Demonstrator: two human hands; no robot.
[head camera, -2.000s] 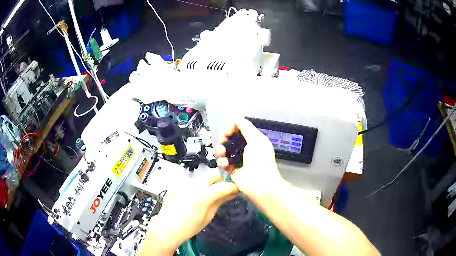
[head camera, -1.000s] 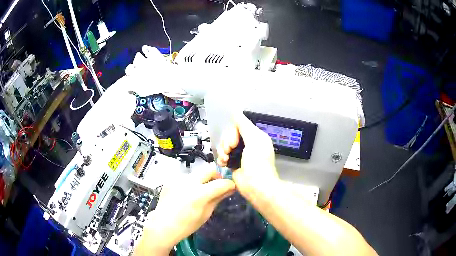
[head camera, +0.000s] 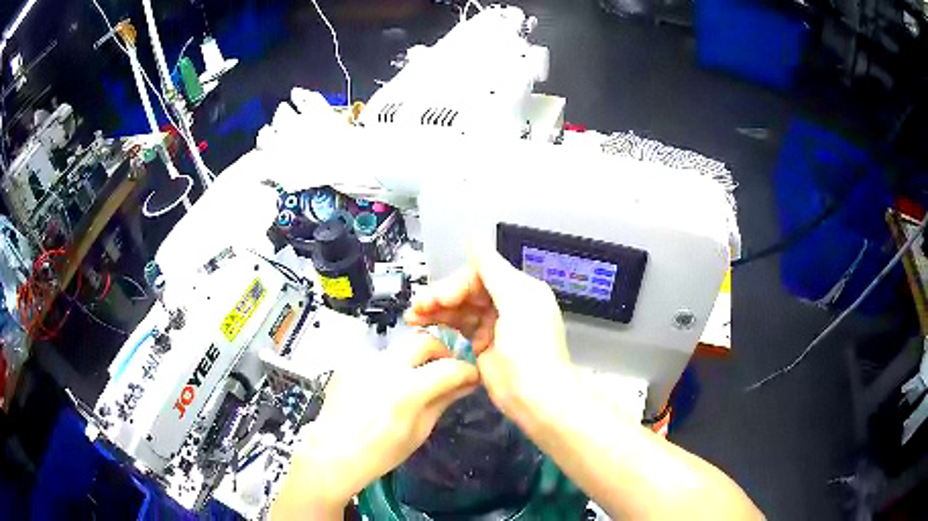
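Note:
A clear plastic bag (head camera: 473, 448) with dark contents, likely black buttons, sits over the green bowl feeder (head camera: 555, 488) at the bottom centre. My left hand (head camera: 392, 407) is shut on the bag's gathered top. My right hand (head camera: 509, 336) is just above and right of it, fingers loosely curved to the left, with no dark pieces visible in it. Its lower edge is against the bag's bluish mouth; whether it touches the plastic is unclear. The hands and bag hide most of the bowl.
The touchscreen (head camera: 573, 273) on its white housing stands just right of my right hand. The JOYEE machine head (head camera: 209, 366) is at left. A black cylinder with a yellow label (head camera: 338, 270) and thread cones (head camera: 305, 211) are behind. Blue bins (head camera: 834, 214) stand at right.
The dark pieces seen in my right hand before no longer show there. Its fingers have loosened and extended to the left. My left hand stays at the bag's top.

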